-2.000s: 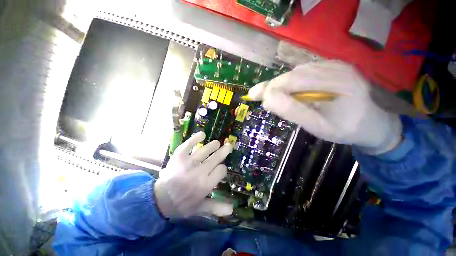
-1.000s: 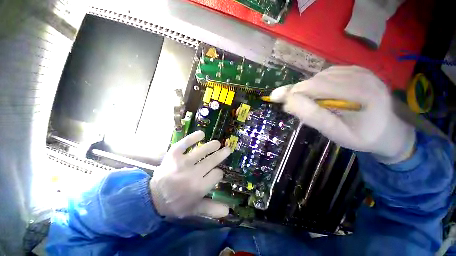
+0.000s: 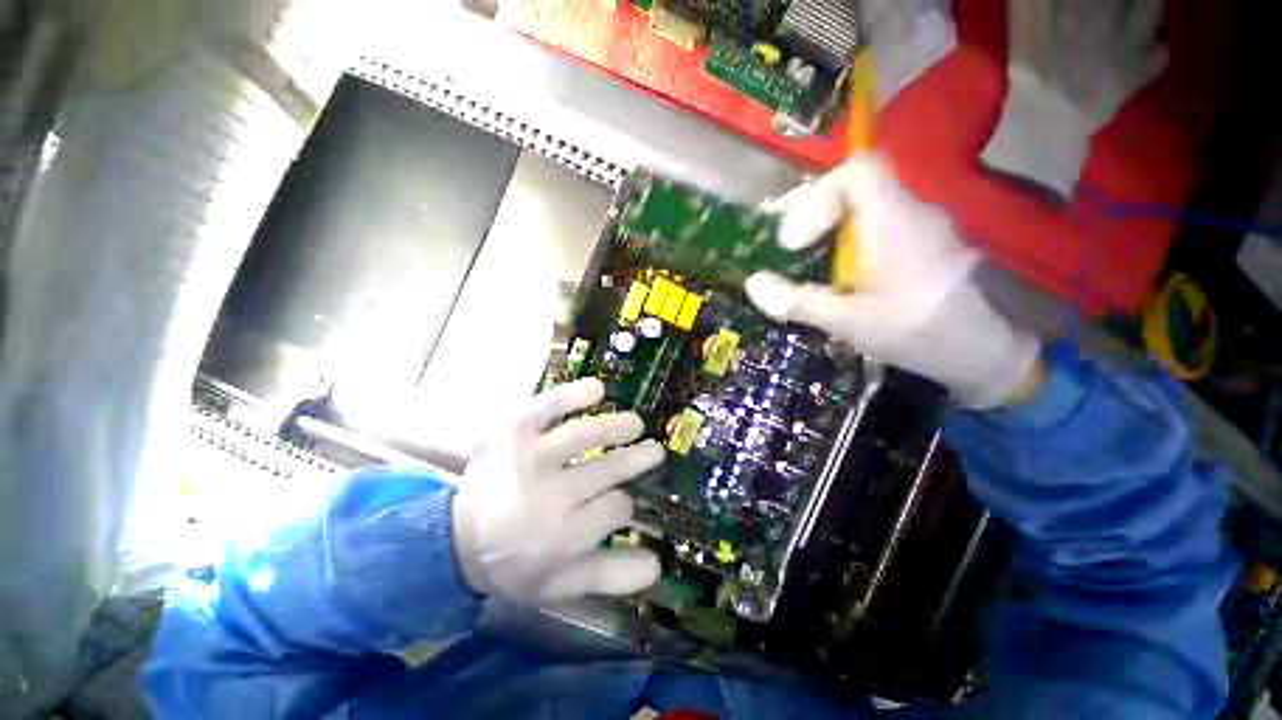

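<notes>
The circuit board [image 3: 689, 380] lies in its black carrier [image 3: 879, 563] in front of me, with yellow box capacitors [image 3: 662, 301] near its far left part. The green edge panel [image 3: 696, 225] runs along its far side. My left hand [image 3: 555, 506], in a white glove, rests with spread fingers on the board's near left part and holds nothing. My right hand [image 3: 900, 281], gloved and slightly blurred, is over the far right corner. It holds the yellow stick tool [image 3: 856, 169], now upright in the picture. Its thumb and a finger are apart beside the edge panel; contact cannot be told.
A toothed conveyor rail [image 3: 464, 116] and a dark flat plate [image 3: 380, 211] are at the left beside bright light. The red mat [image 3: 970, 211] at the far side bears another circuit board [image 3: 759, 63] and a greyish glove. A yellow ring [image 3: 1178, 326] is at the right.
My right hand has swung the stick tool from lying flat to upright and opened its thumb and finger near the edge panel. The view has shifted; my left hand stays on the board.
</notes>
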